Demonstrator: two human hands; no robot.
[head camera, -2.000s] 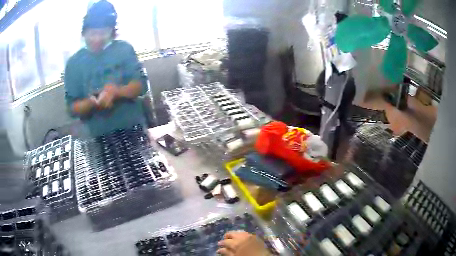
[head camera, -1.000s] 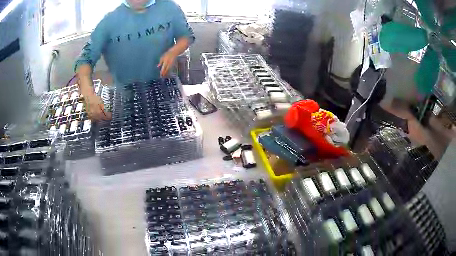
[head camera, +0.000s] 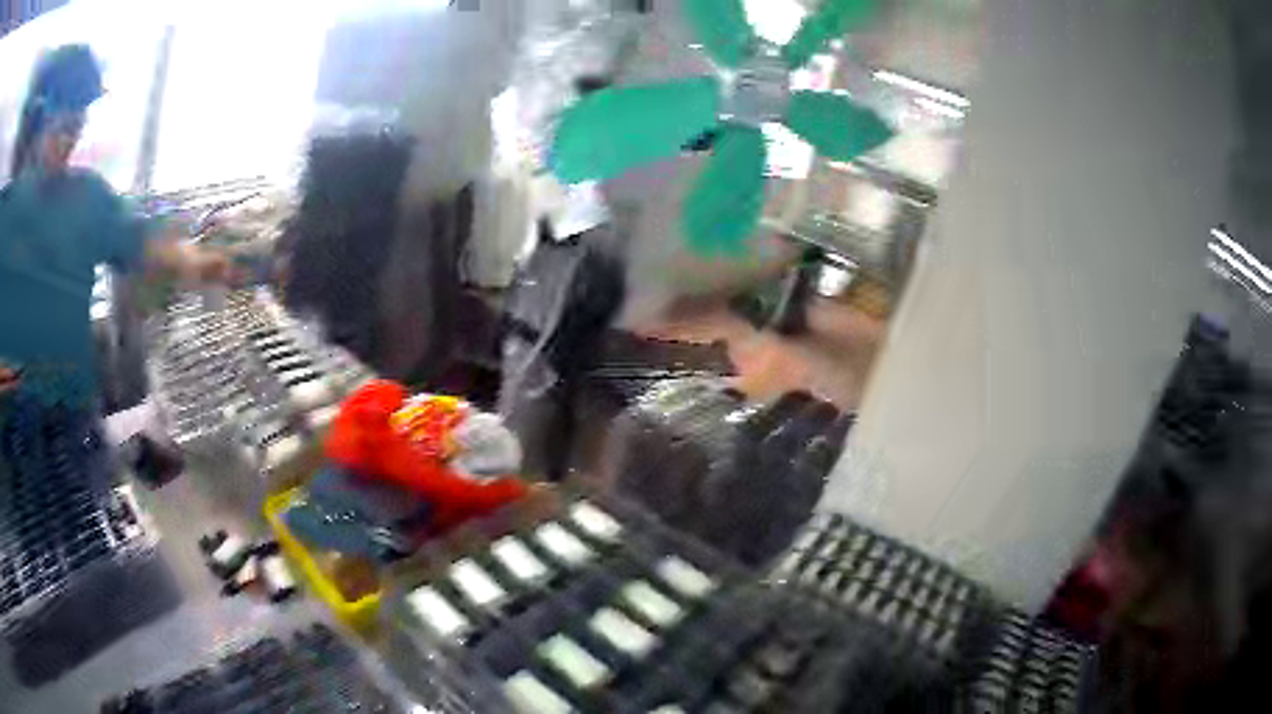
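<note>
Neither of my hands shows in the head view. Nearest in front of me is a clear blister tray with white parts (head camera: 624, 632) in two slanting rows, the lower one cut by the bottom edge. To its left, at the bottom edge, a tray of small black parts (head camera: 265, 677) is partly in view and blurred. Loose black and white parts (head camera: 251, 565) lie on the table between that tray and the yellow plastic bin (head camera: 318, 569). A dark flat packet (head camera: 352, 513) lies on the bin.
A red plastic bag (head camera: 405, 453) lies behind the bin. A facing worker (head camera: 56, 265) stands far left by black-part trays, an arm stretched over another tray stack (head camera: 230, 363). A green-bladed fan (head camera: 753, 98) and pale pillar (head camera: 1032, 279) stand beyond. More trays (head camera: 893, 579) are right.
The view has swung right, so the table things sit further left and the pillar shows fully. The facing worker now reaches toward the back tray stack. My hand, seen two seconds ago, is out of view.
</note>
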